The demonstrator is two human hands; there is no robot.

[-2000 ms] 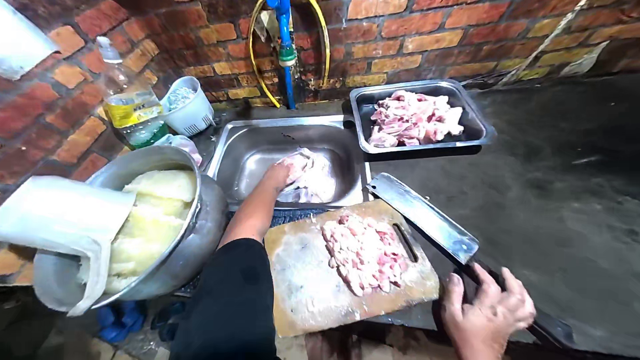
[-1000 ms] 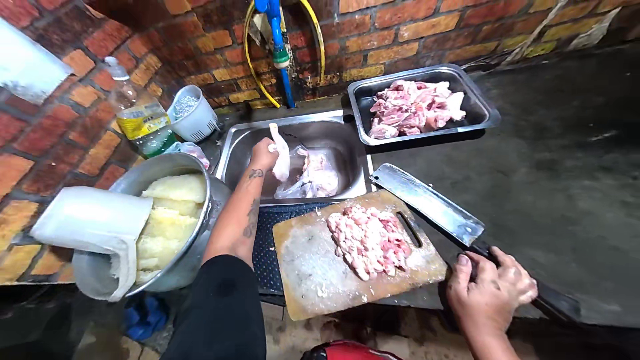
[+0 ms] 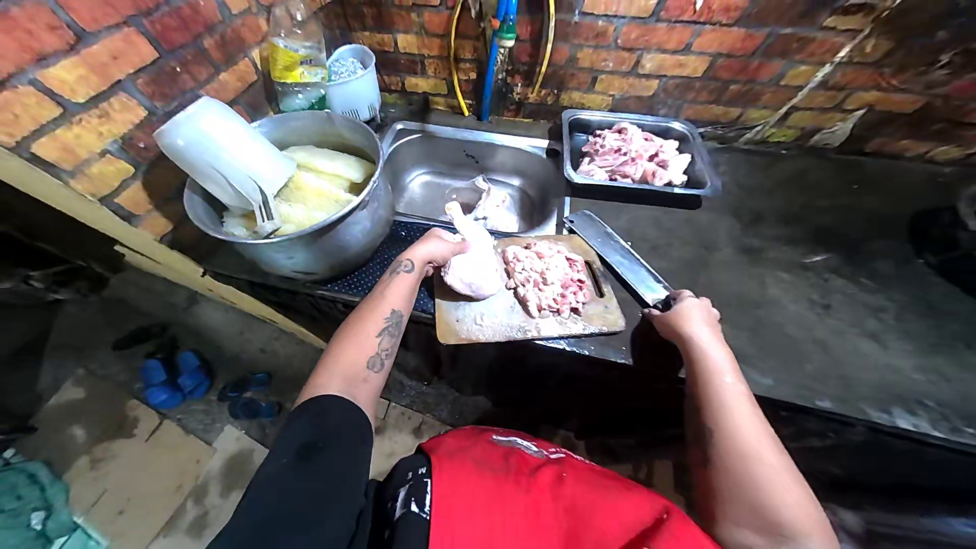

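Observation:
My left hand (image 3: pixel 441 250) grips a raw chicken leg (image 3: pixel 474 263) over the left part of a worn cutting board (image 3: pixel 488 328). Chopped raw meat (image 3: pixel 547 278) lies heaped on the board's right half. My right hand (image 3: pixel 685 314) is closed around the dark handle of a cleaver (image 3: pixel 621 255), whose blade lies on the counter right of the board, pointing up toward the sink. More raw chicken (image 3: pixel 496 207) sits in the steel sink (image 3: pixel 427 171). A metal tray (image 3: pixel 705 171) of raw chicken pieces (image 3: pixel 634 155) stands right of the sink.
A large metal pot (image 3: pixel 328 248) with pale yellowish contents and a white plastic jug (image 3: pixel 221 156) stands left of the sink. Behind it are a plastic bottle (image 3: pixel 297 65) and a white basket (image 3: pixel 354 88). Hoses (image 3: pixel 489 69) run down the brick wall. Blue sandals (image 3: pixel 175 377) lie on the floor.
My left hand has lifted a chicken leg out of the sink and brought it over the board. My right hand, earlier resting by the handle, has closed on the cleaver.

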